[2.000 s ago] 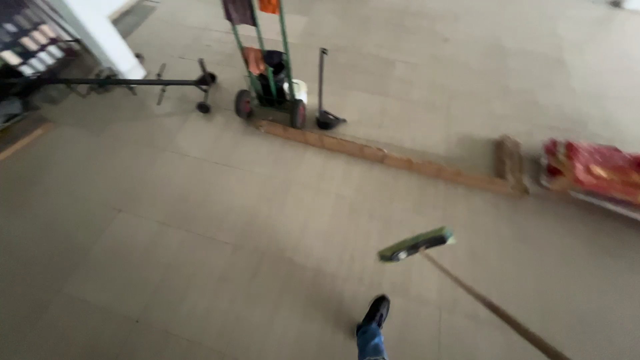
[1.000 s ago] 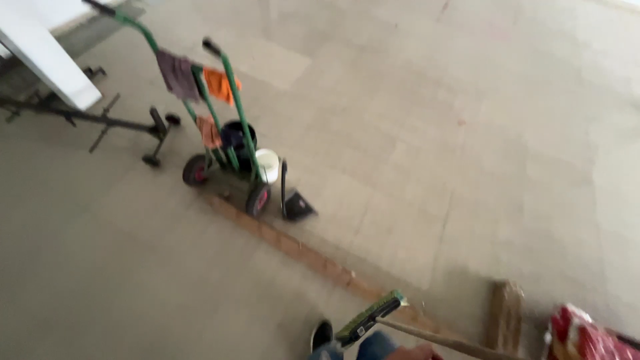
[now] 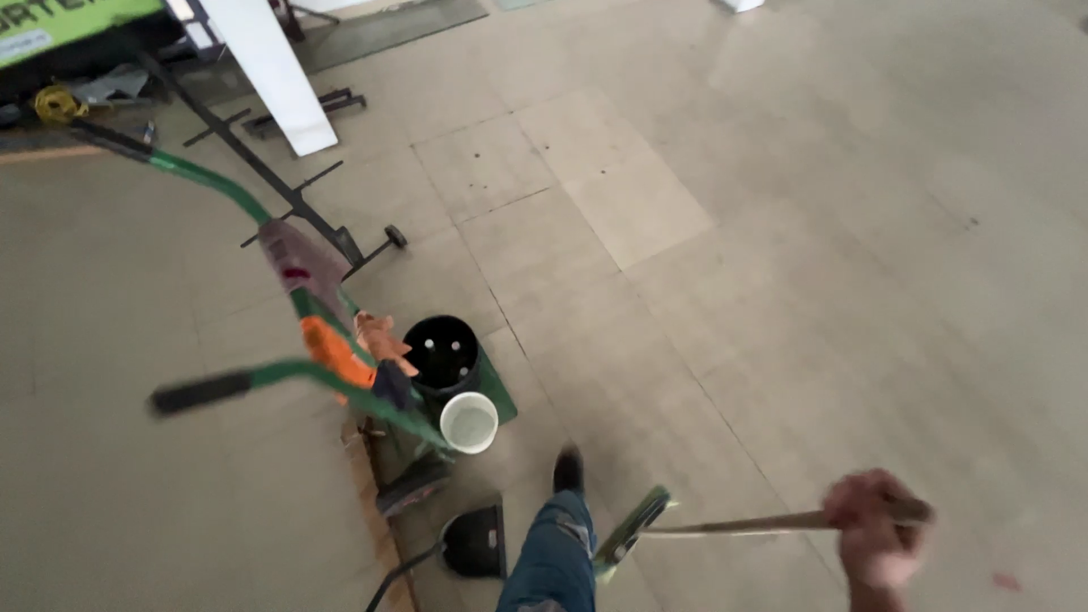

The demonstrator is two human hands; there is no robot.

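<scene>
At the lower right, my right hand (image 3: 875, 527) is closed around the upper end of a wooden broom handle (image 3: 739, 525). The green broom head (image 3: 633, 531) is at the handle's left end, beside my jeans-clad leg. My left hand is out of the frame. A black long-handled dustpan (image 3: 473, 541) rests on the floor left of my leg. Left of centre is a green hand truck (image 3: 293, 367) with black grips, draped with a dark cloth (image 3: 304, 259), an orange cloth (image 3: 337, 353) and work gloves (image 3: 382, 340). It carries a black bucket (image 3: 442, 353) and a white bucket (image 3: 469, 422).
A wooden beam (image 3: 374, 501) lies along the floor under the hand truck's side. Beyond the truck is a black metal frame with small wheels (image 3: 293, 200), near a white post (image 3: 268, 72). A coiled yellow cord (image 3: 59, 104) is at the upper left.
The view has moved closer to the hand truck and turned. My right hand on the broom handle now shows fully. The red bundle seen at the right earlier is out of view.
</scene>
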